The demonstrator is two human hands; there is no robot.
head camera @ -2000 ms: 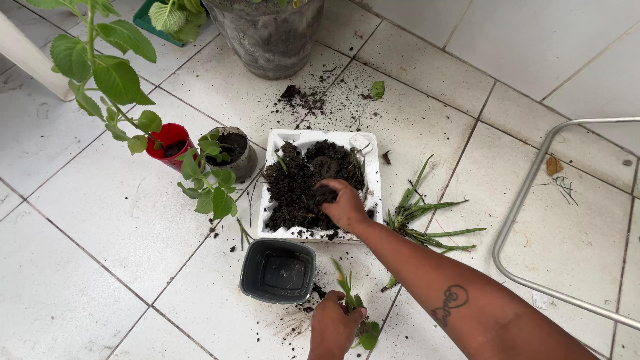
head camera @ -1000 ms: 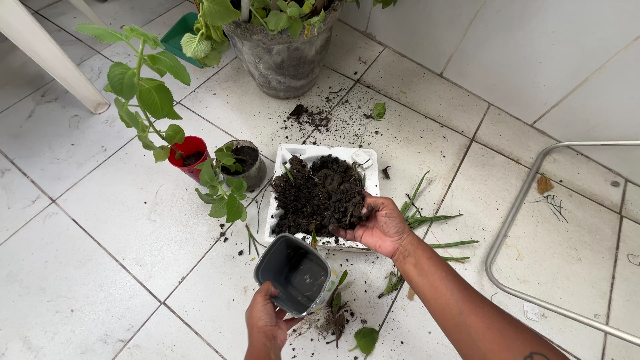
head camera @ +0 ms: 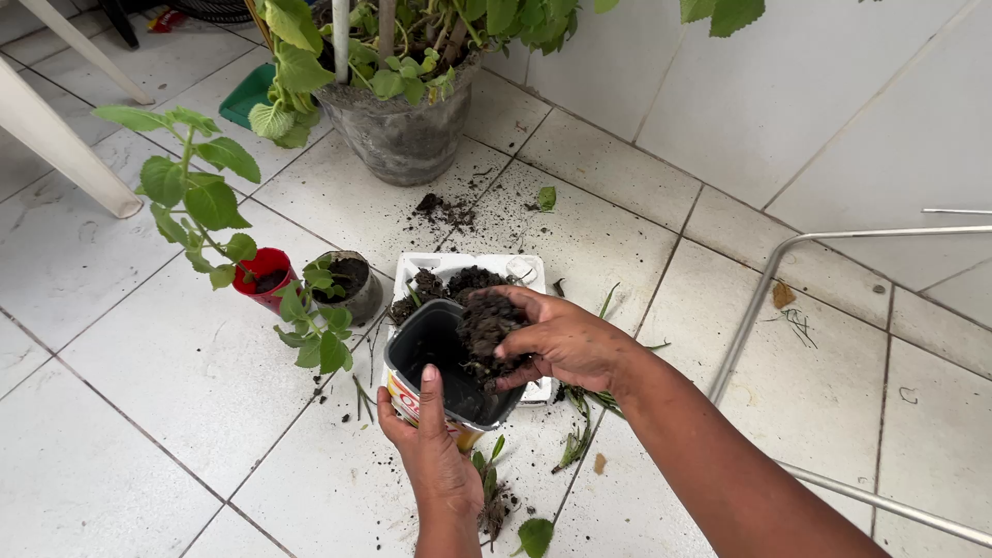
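Observation:
My left hand (head camera: 438, 449) grips the near side of a square plastic tub (head camera: 434, 341), dark inside with a printed outside, tilted over a white foam tray (head camera: 535, 267). A clump of dark soil (head camera: 492, 329) is in the fingers of my right hand (head camera: 554, 337), at the tub's opening. More soil (head camera: 473, 279) lies in the tray, partly hidden by the tub. A small uprooted plant with roots (head camera: 492, 496) lies on the tiles just right of my left hand, near a loose green leaf (head camera: 535, 536). Long green cuttings (head camera: 577, 434) lie beneath my right forearm.
Left of the tray stand a red pot (head camera: 263, 283) and a grey pot (head camera: 353, 291) with leafy plants. A large grey planter (head camera: 395, 124) is behind, beside a green container (head camera: 248, 97). A metal tube frame (head camera: 748, 310) lies at right; white furniture legs (head camera: 70, 143) stand at left.
Both hands have moved: the left has brought the tub up over the tray's near part, and the right has lifted a soil clump to it. Two seconds ago the tub stood on the floor.

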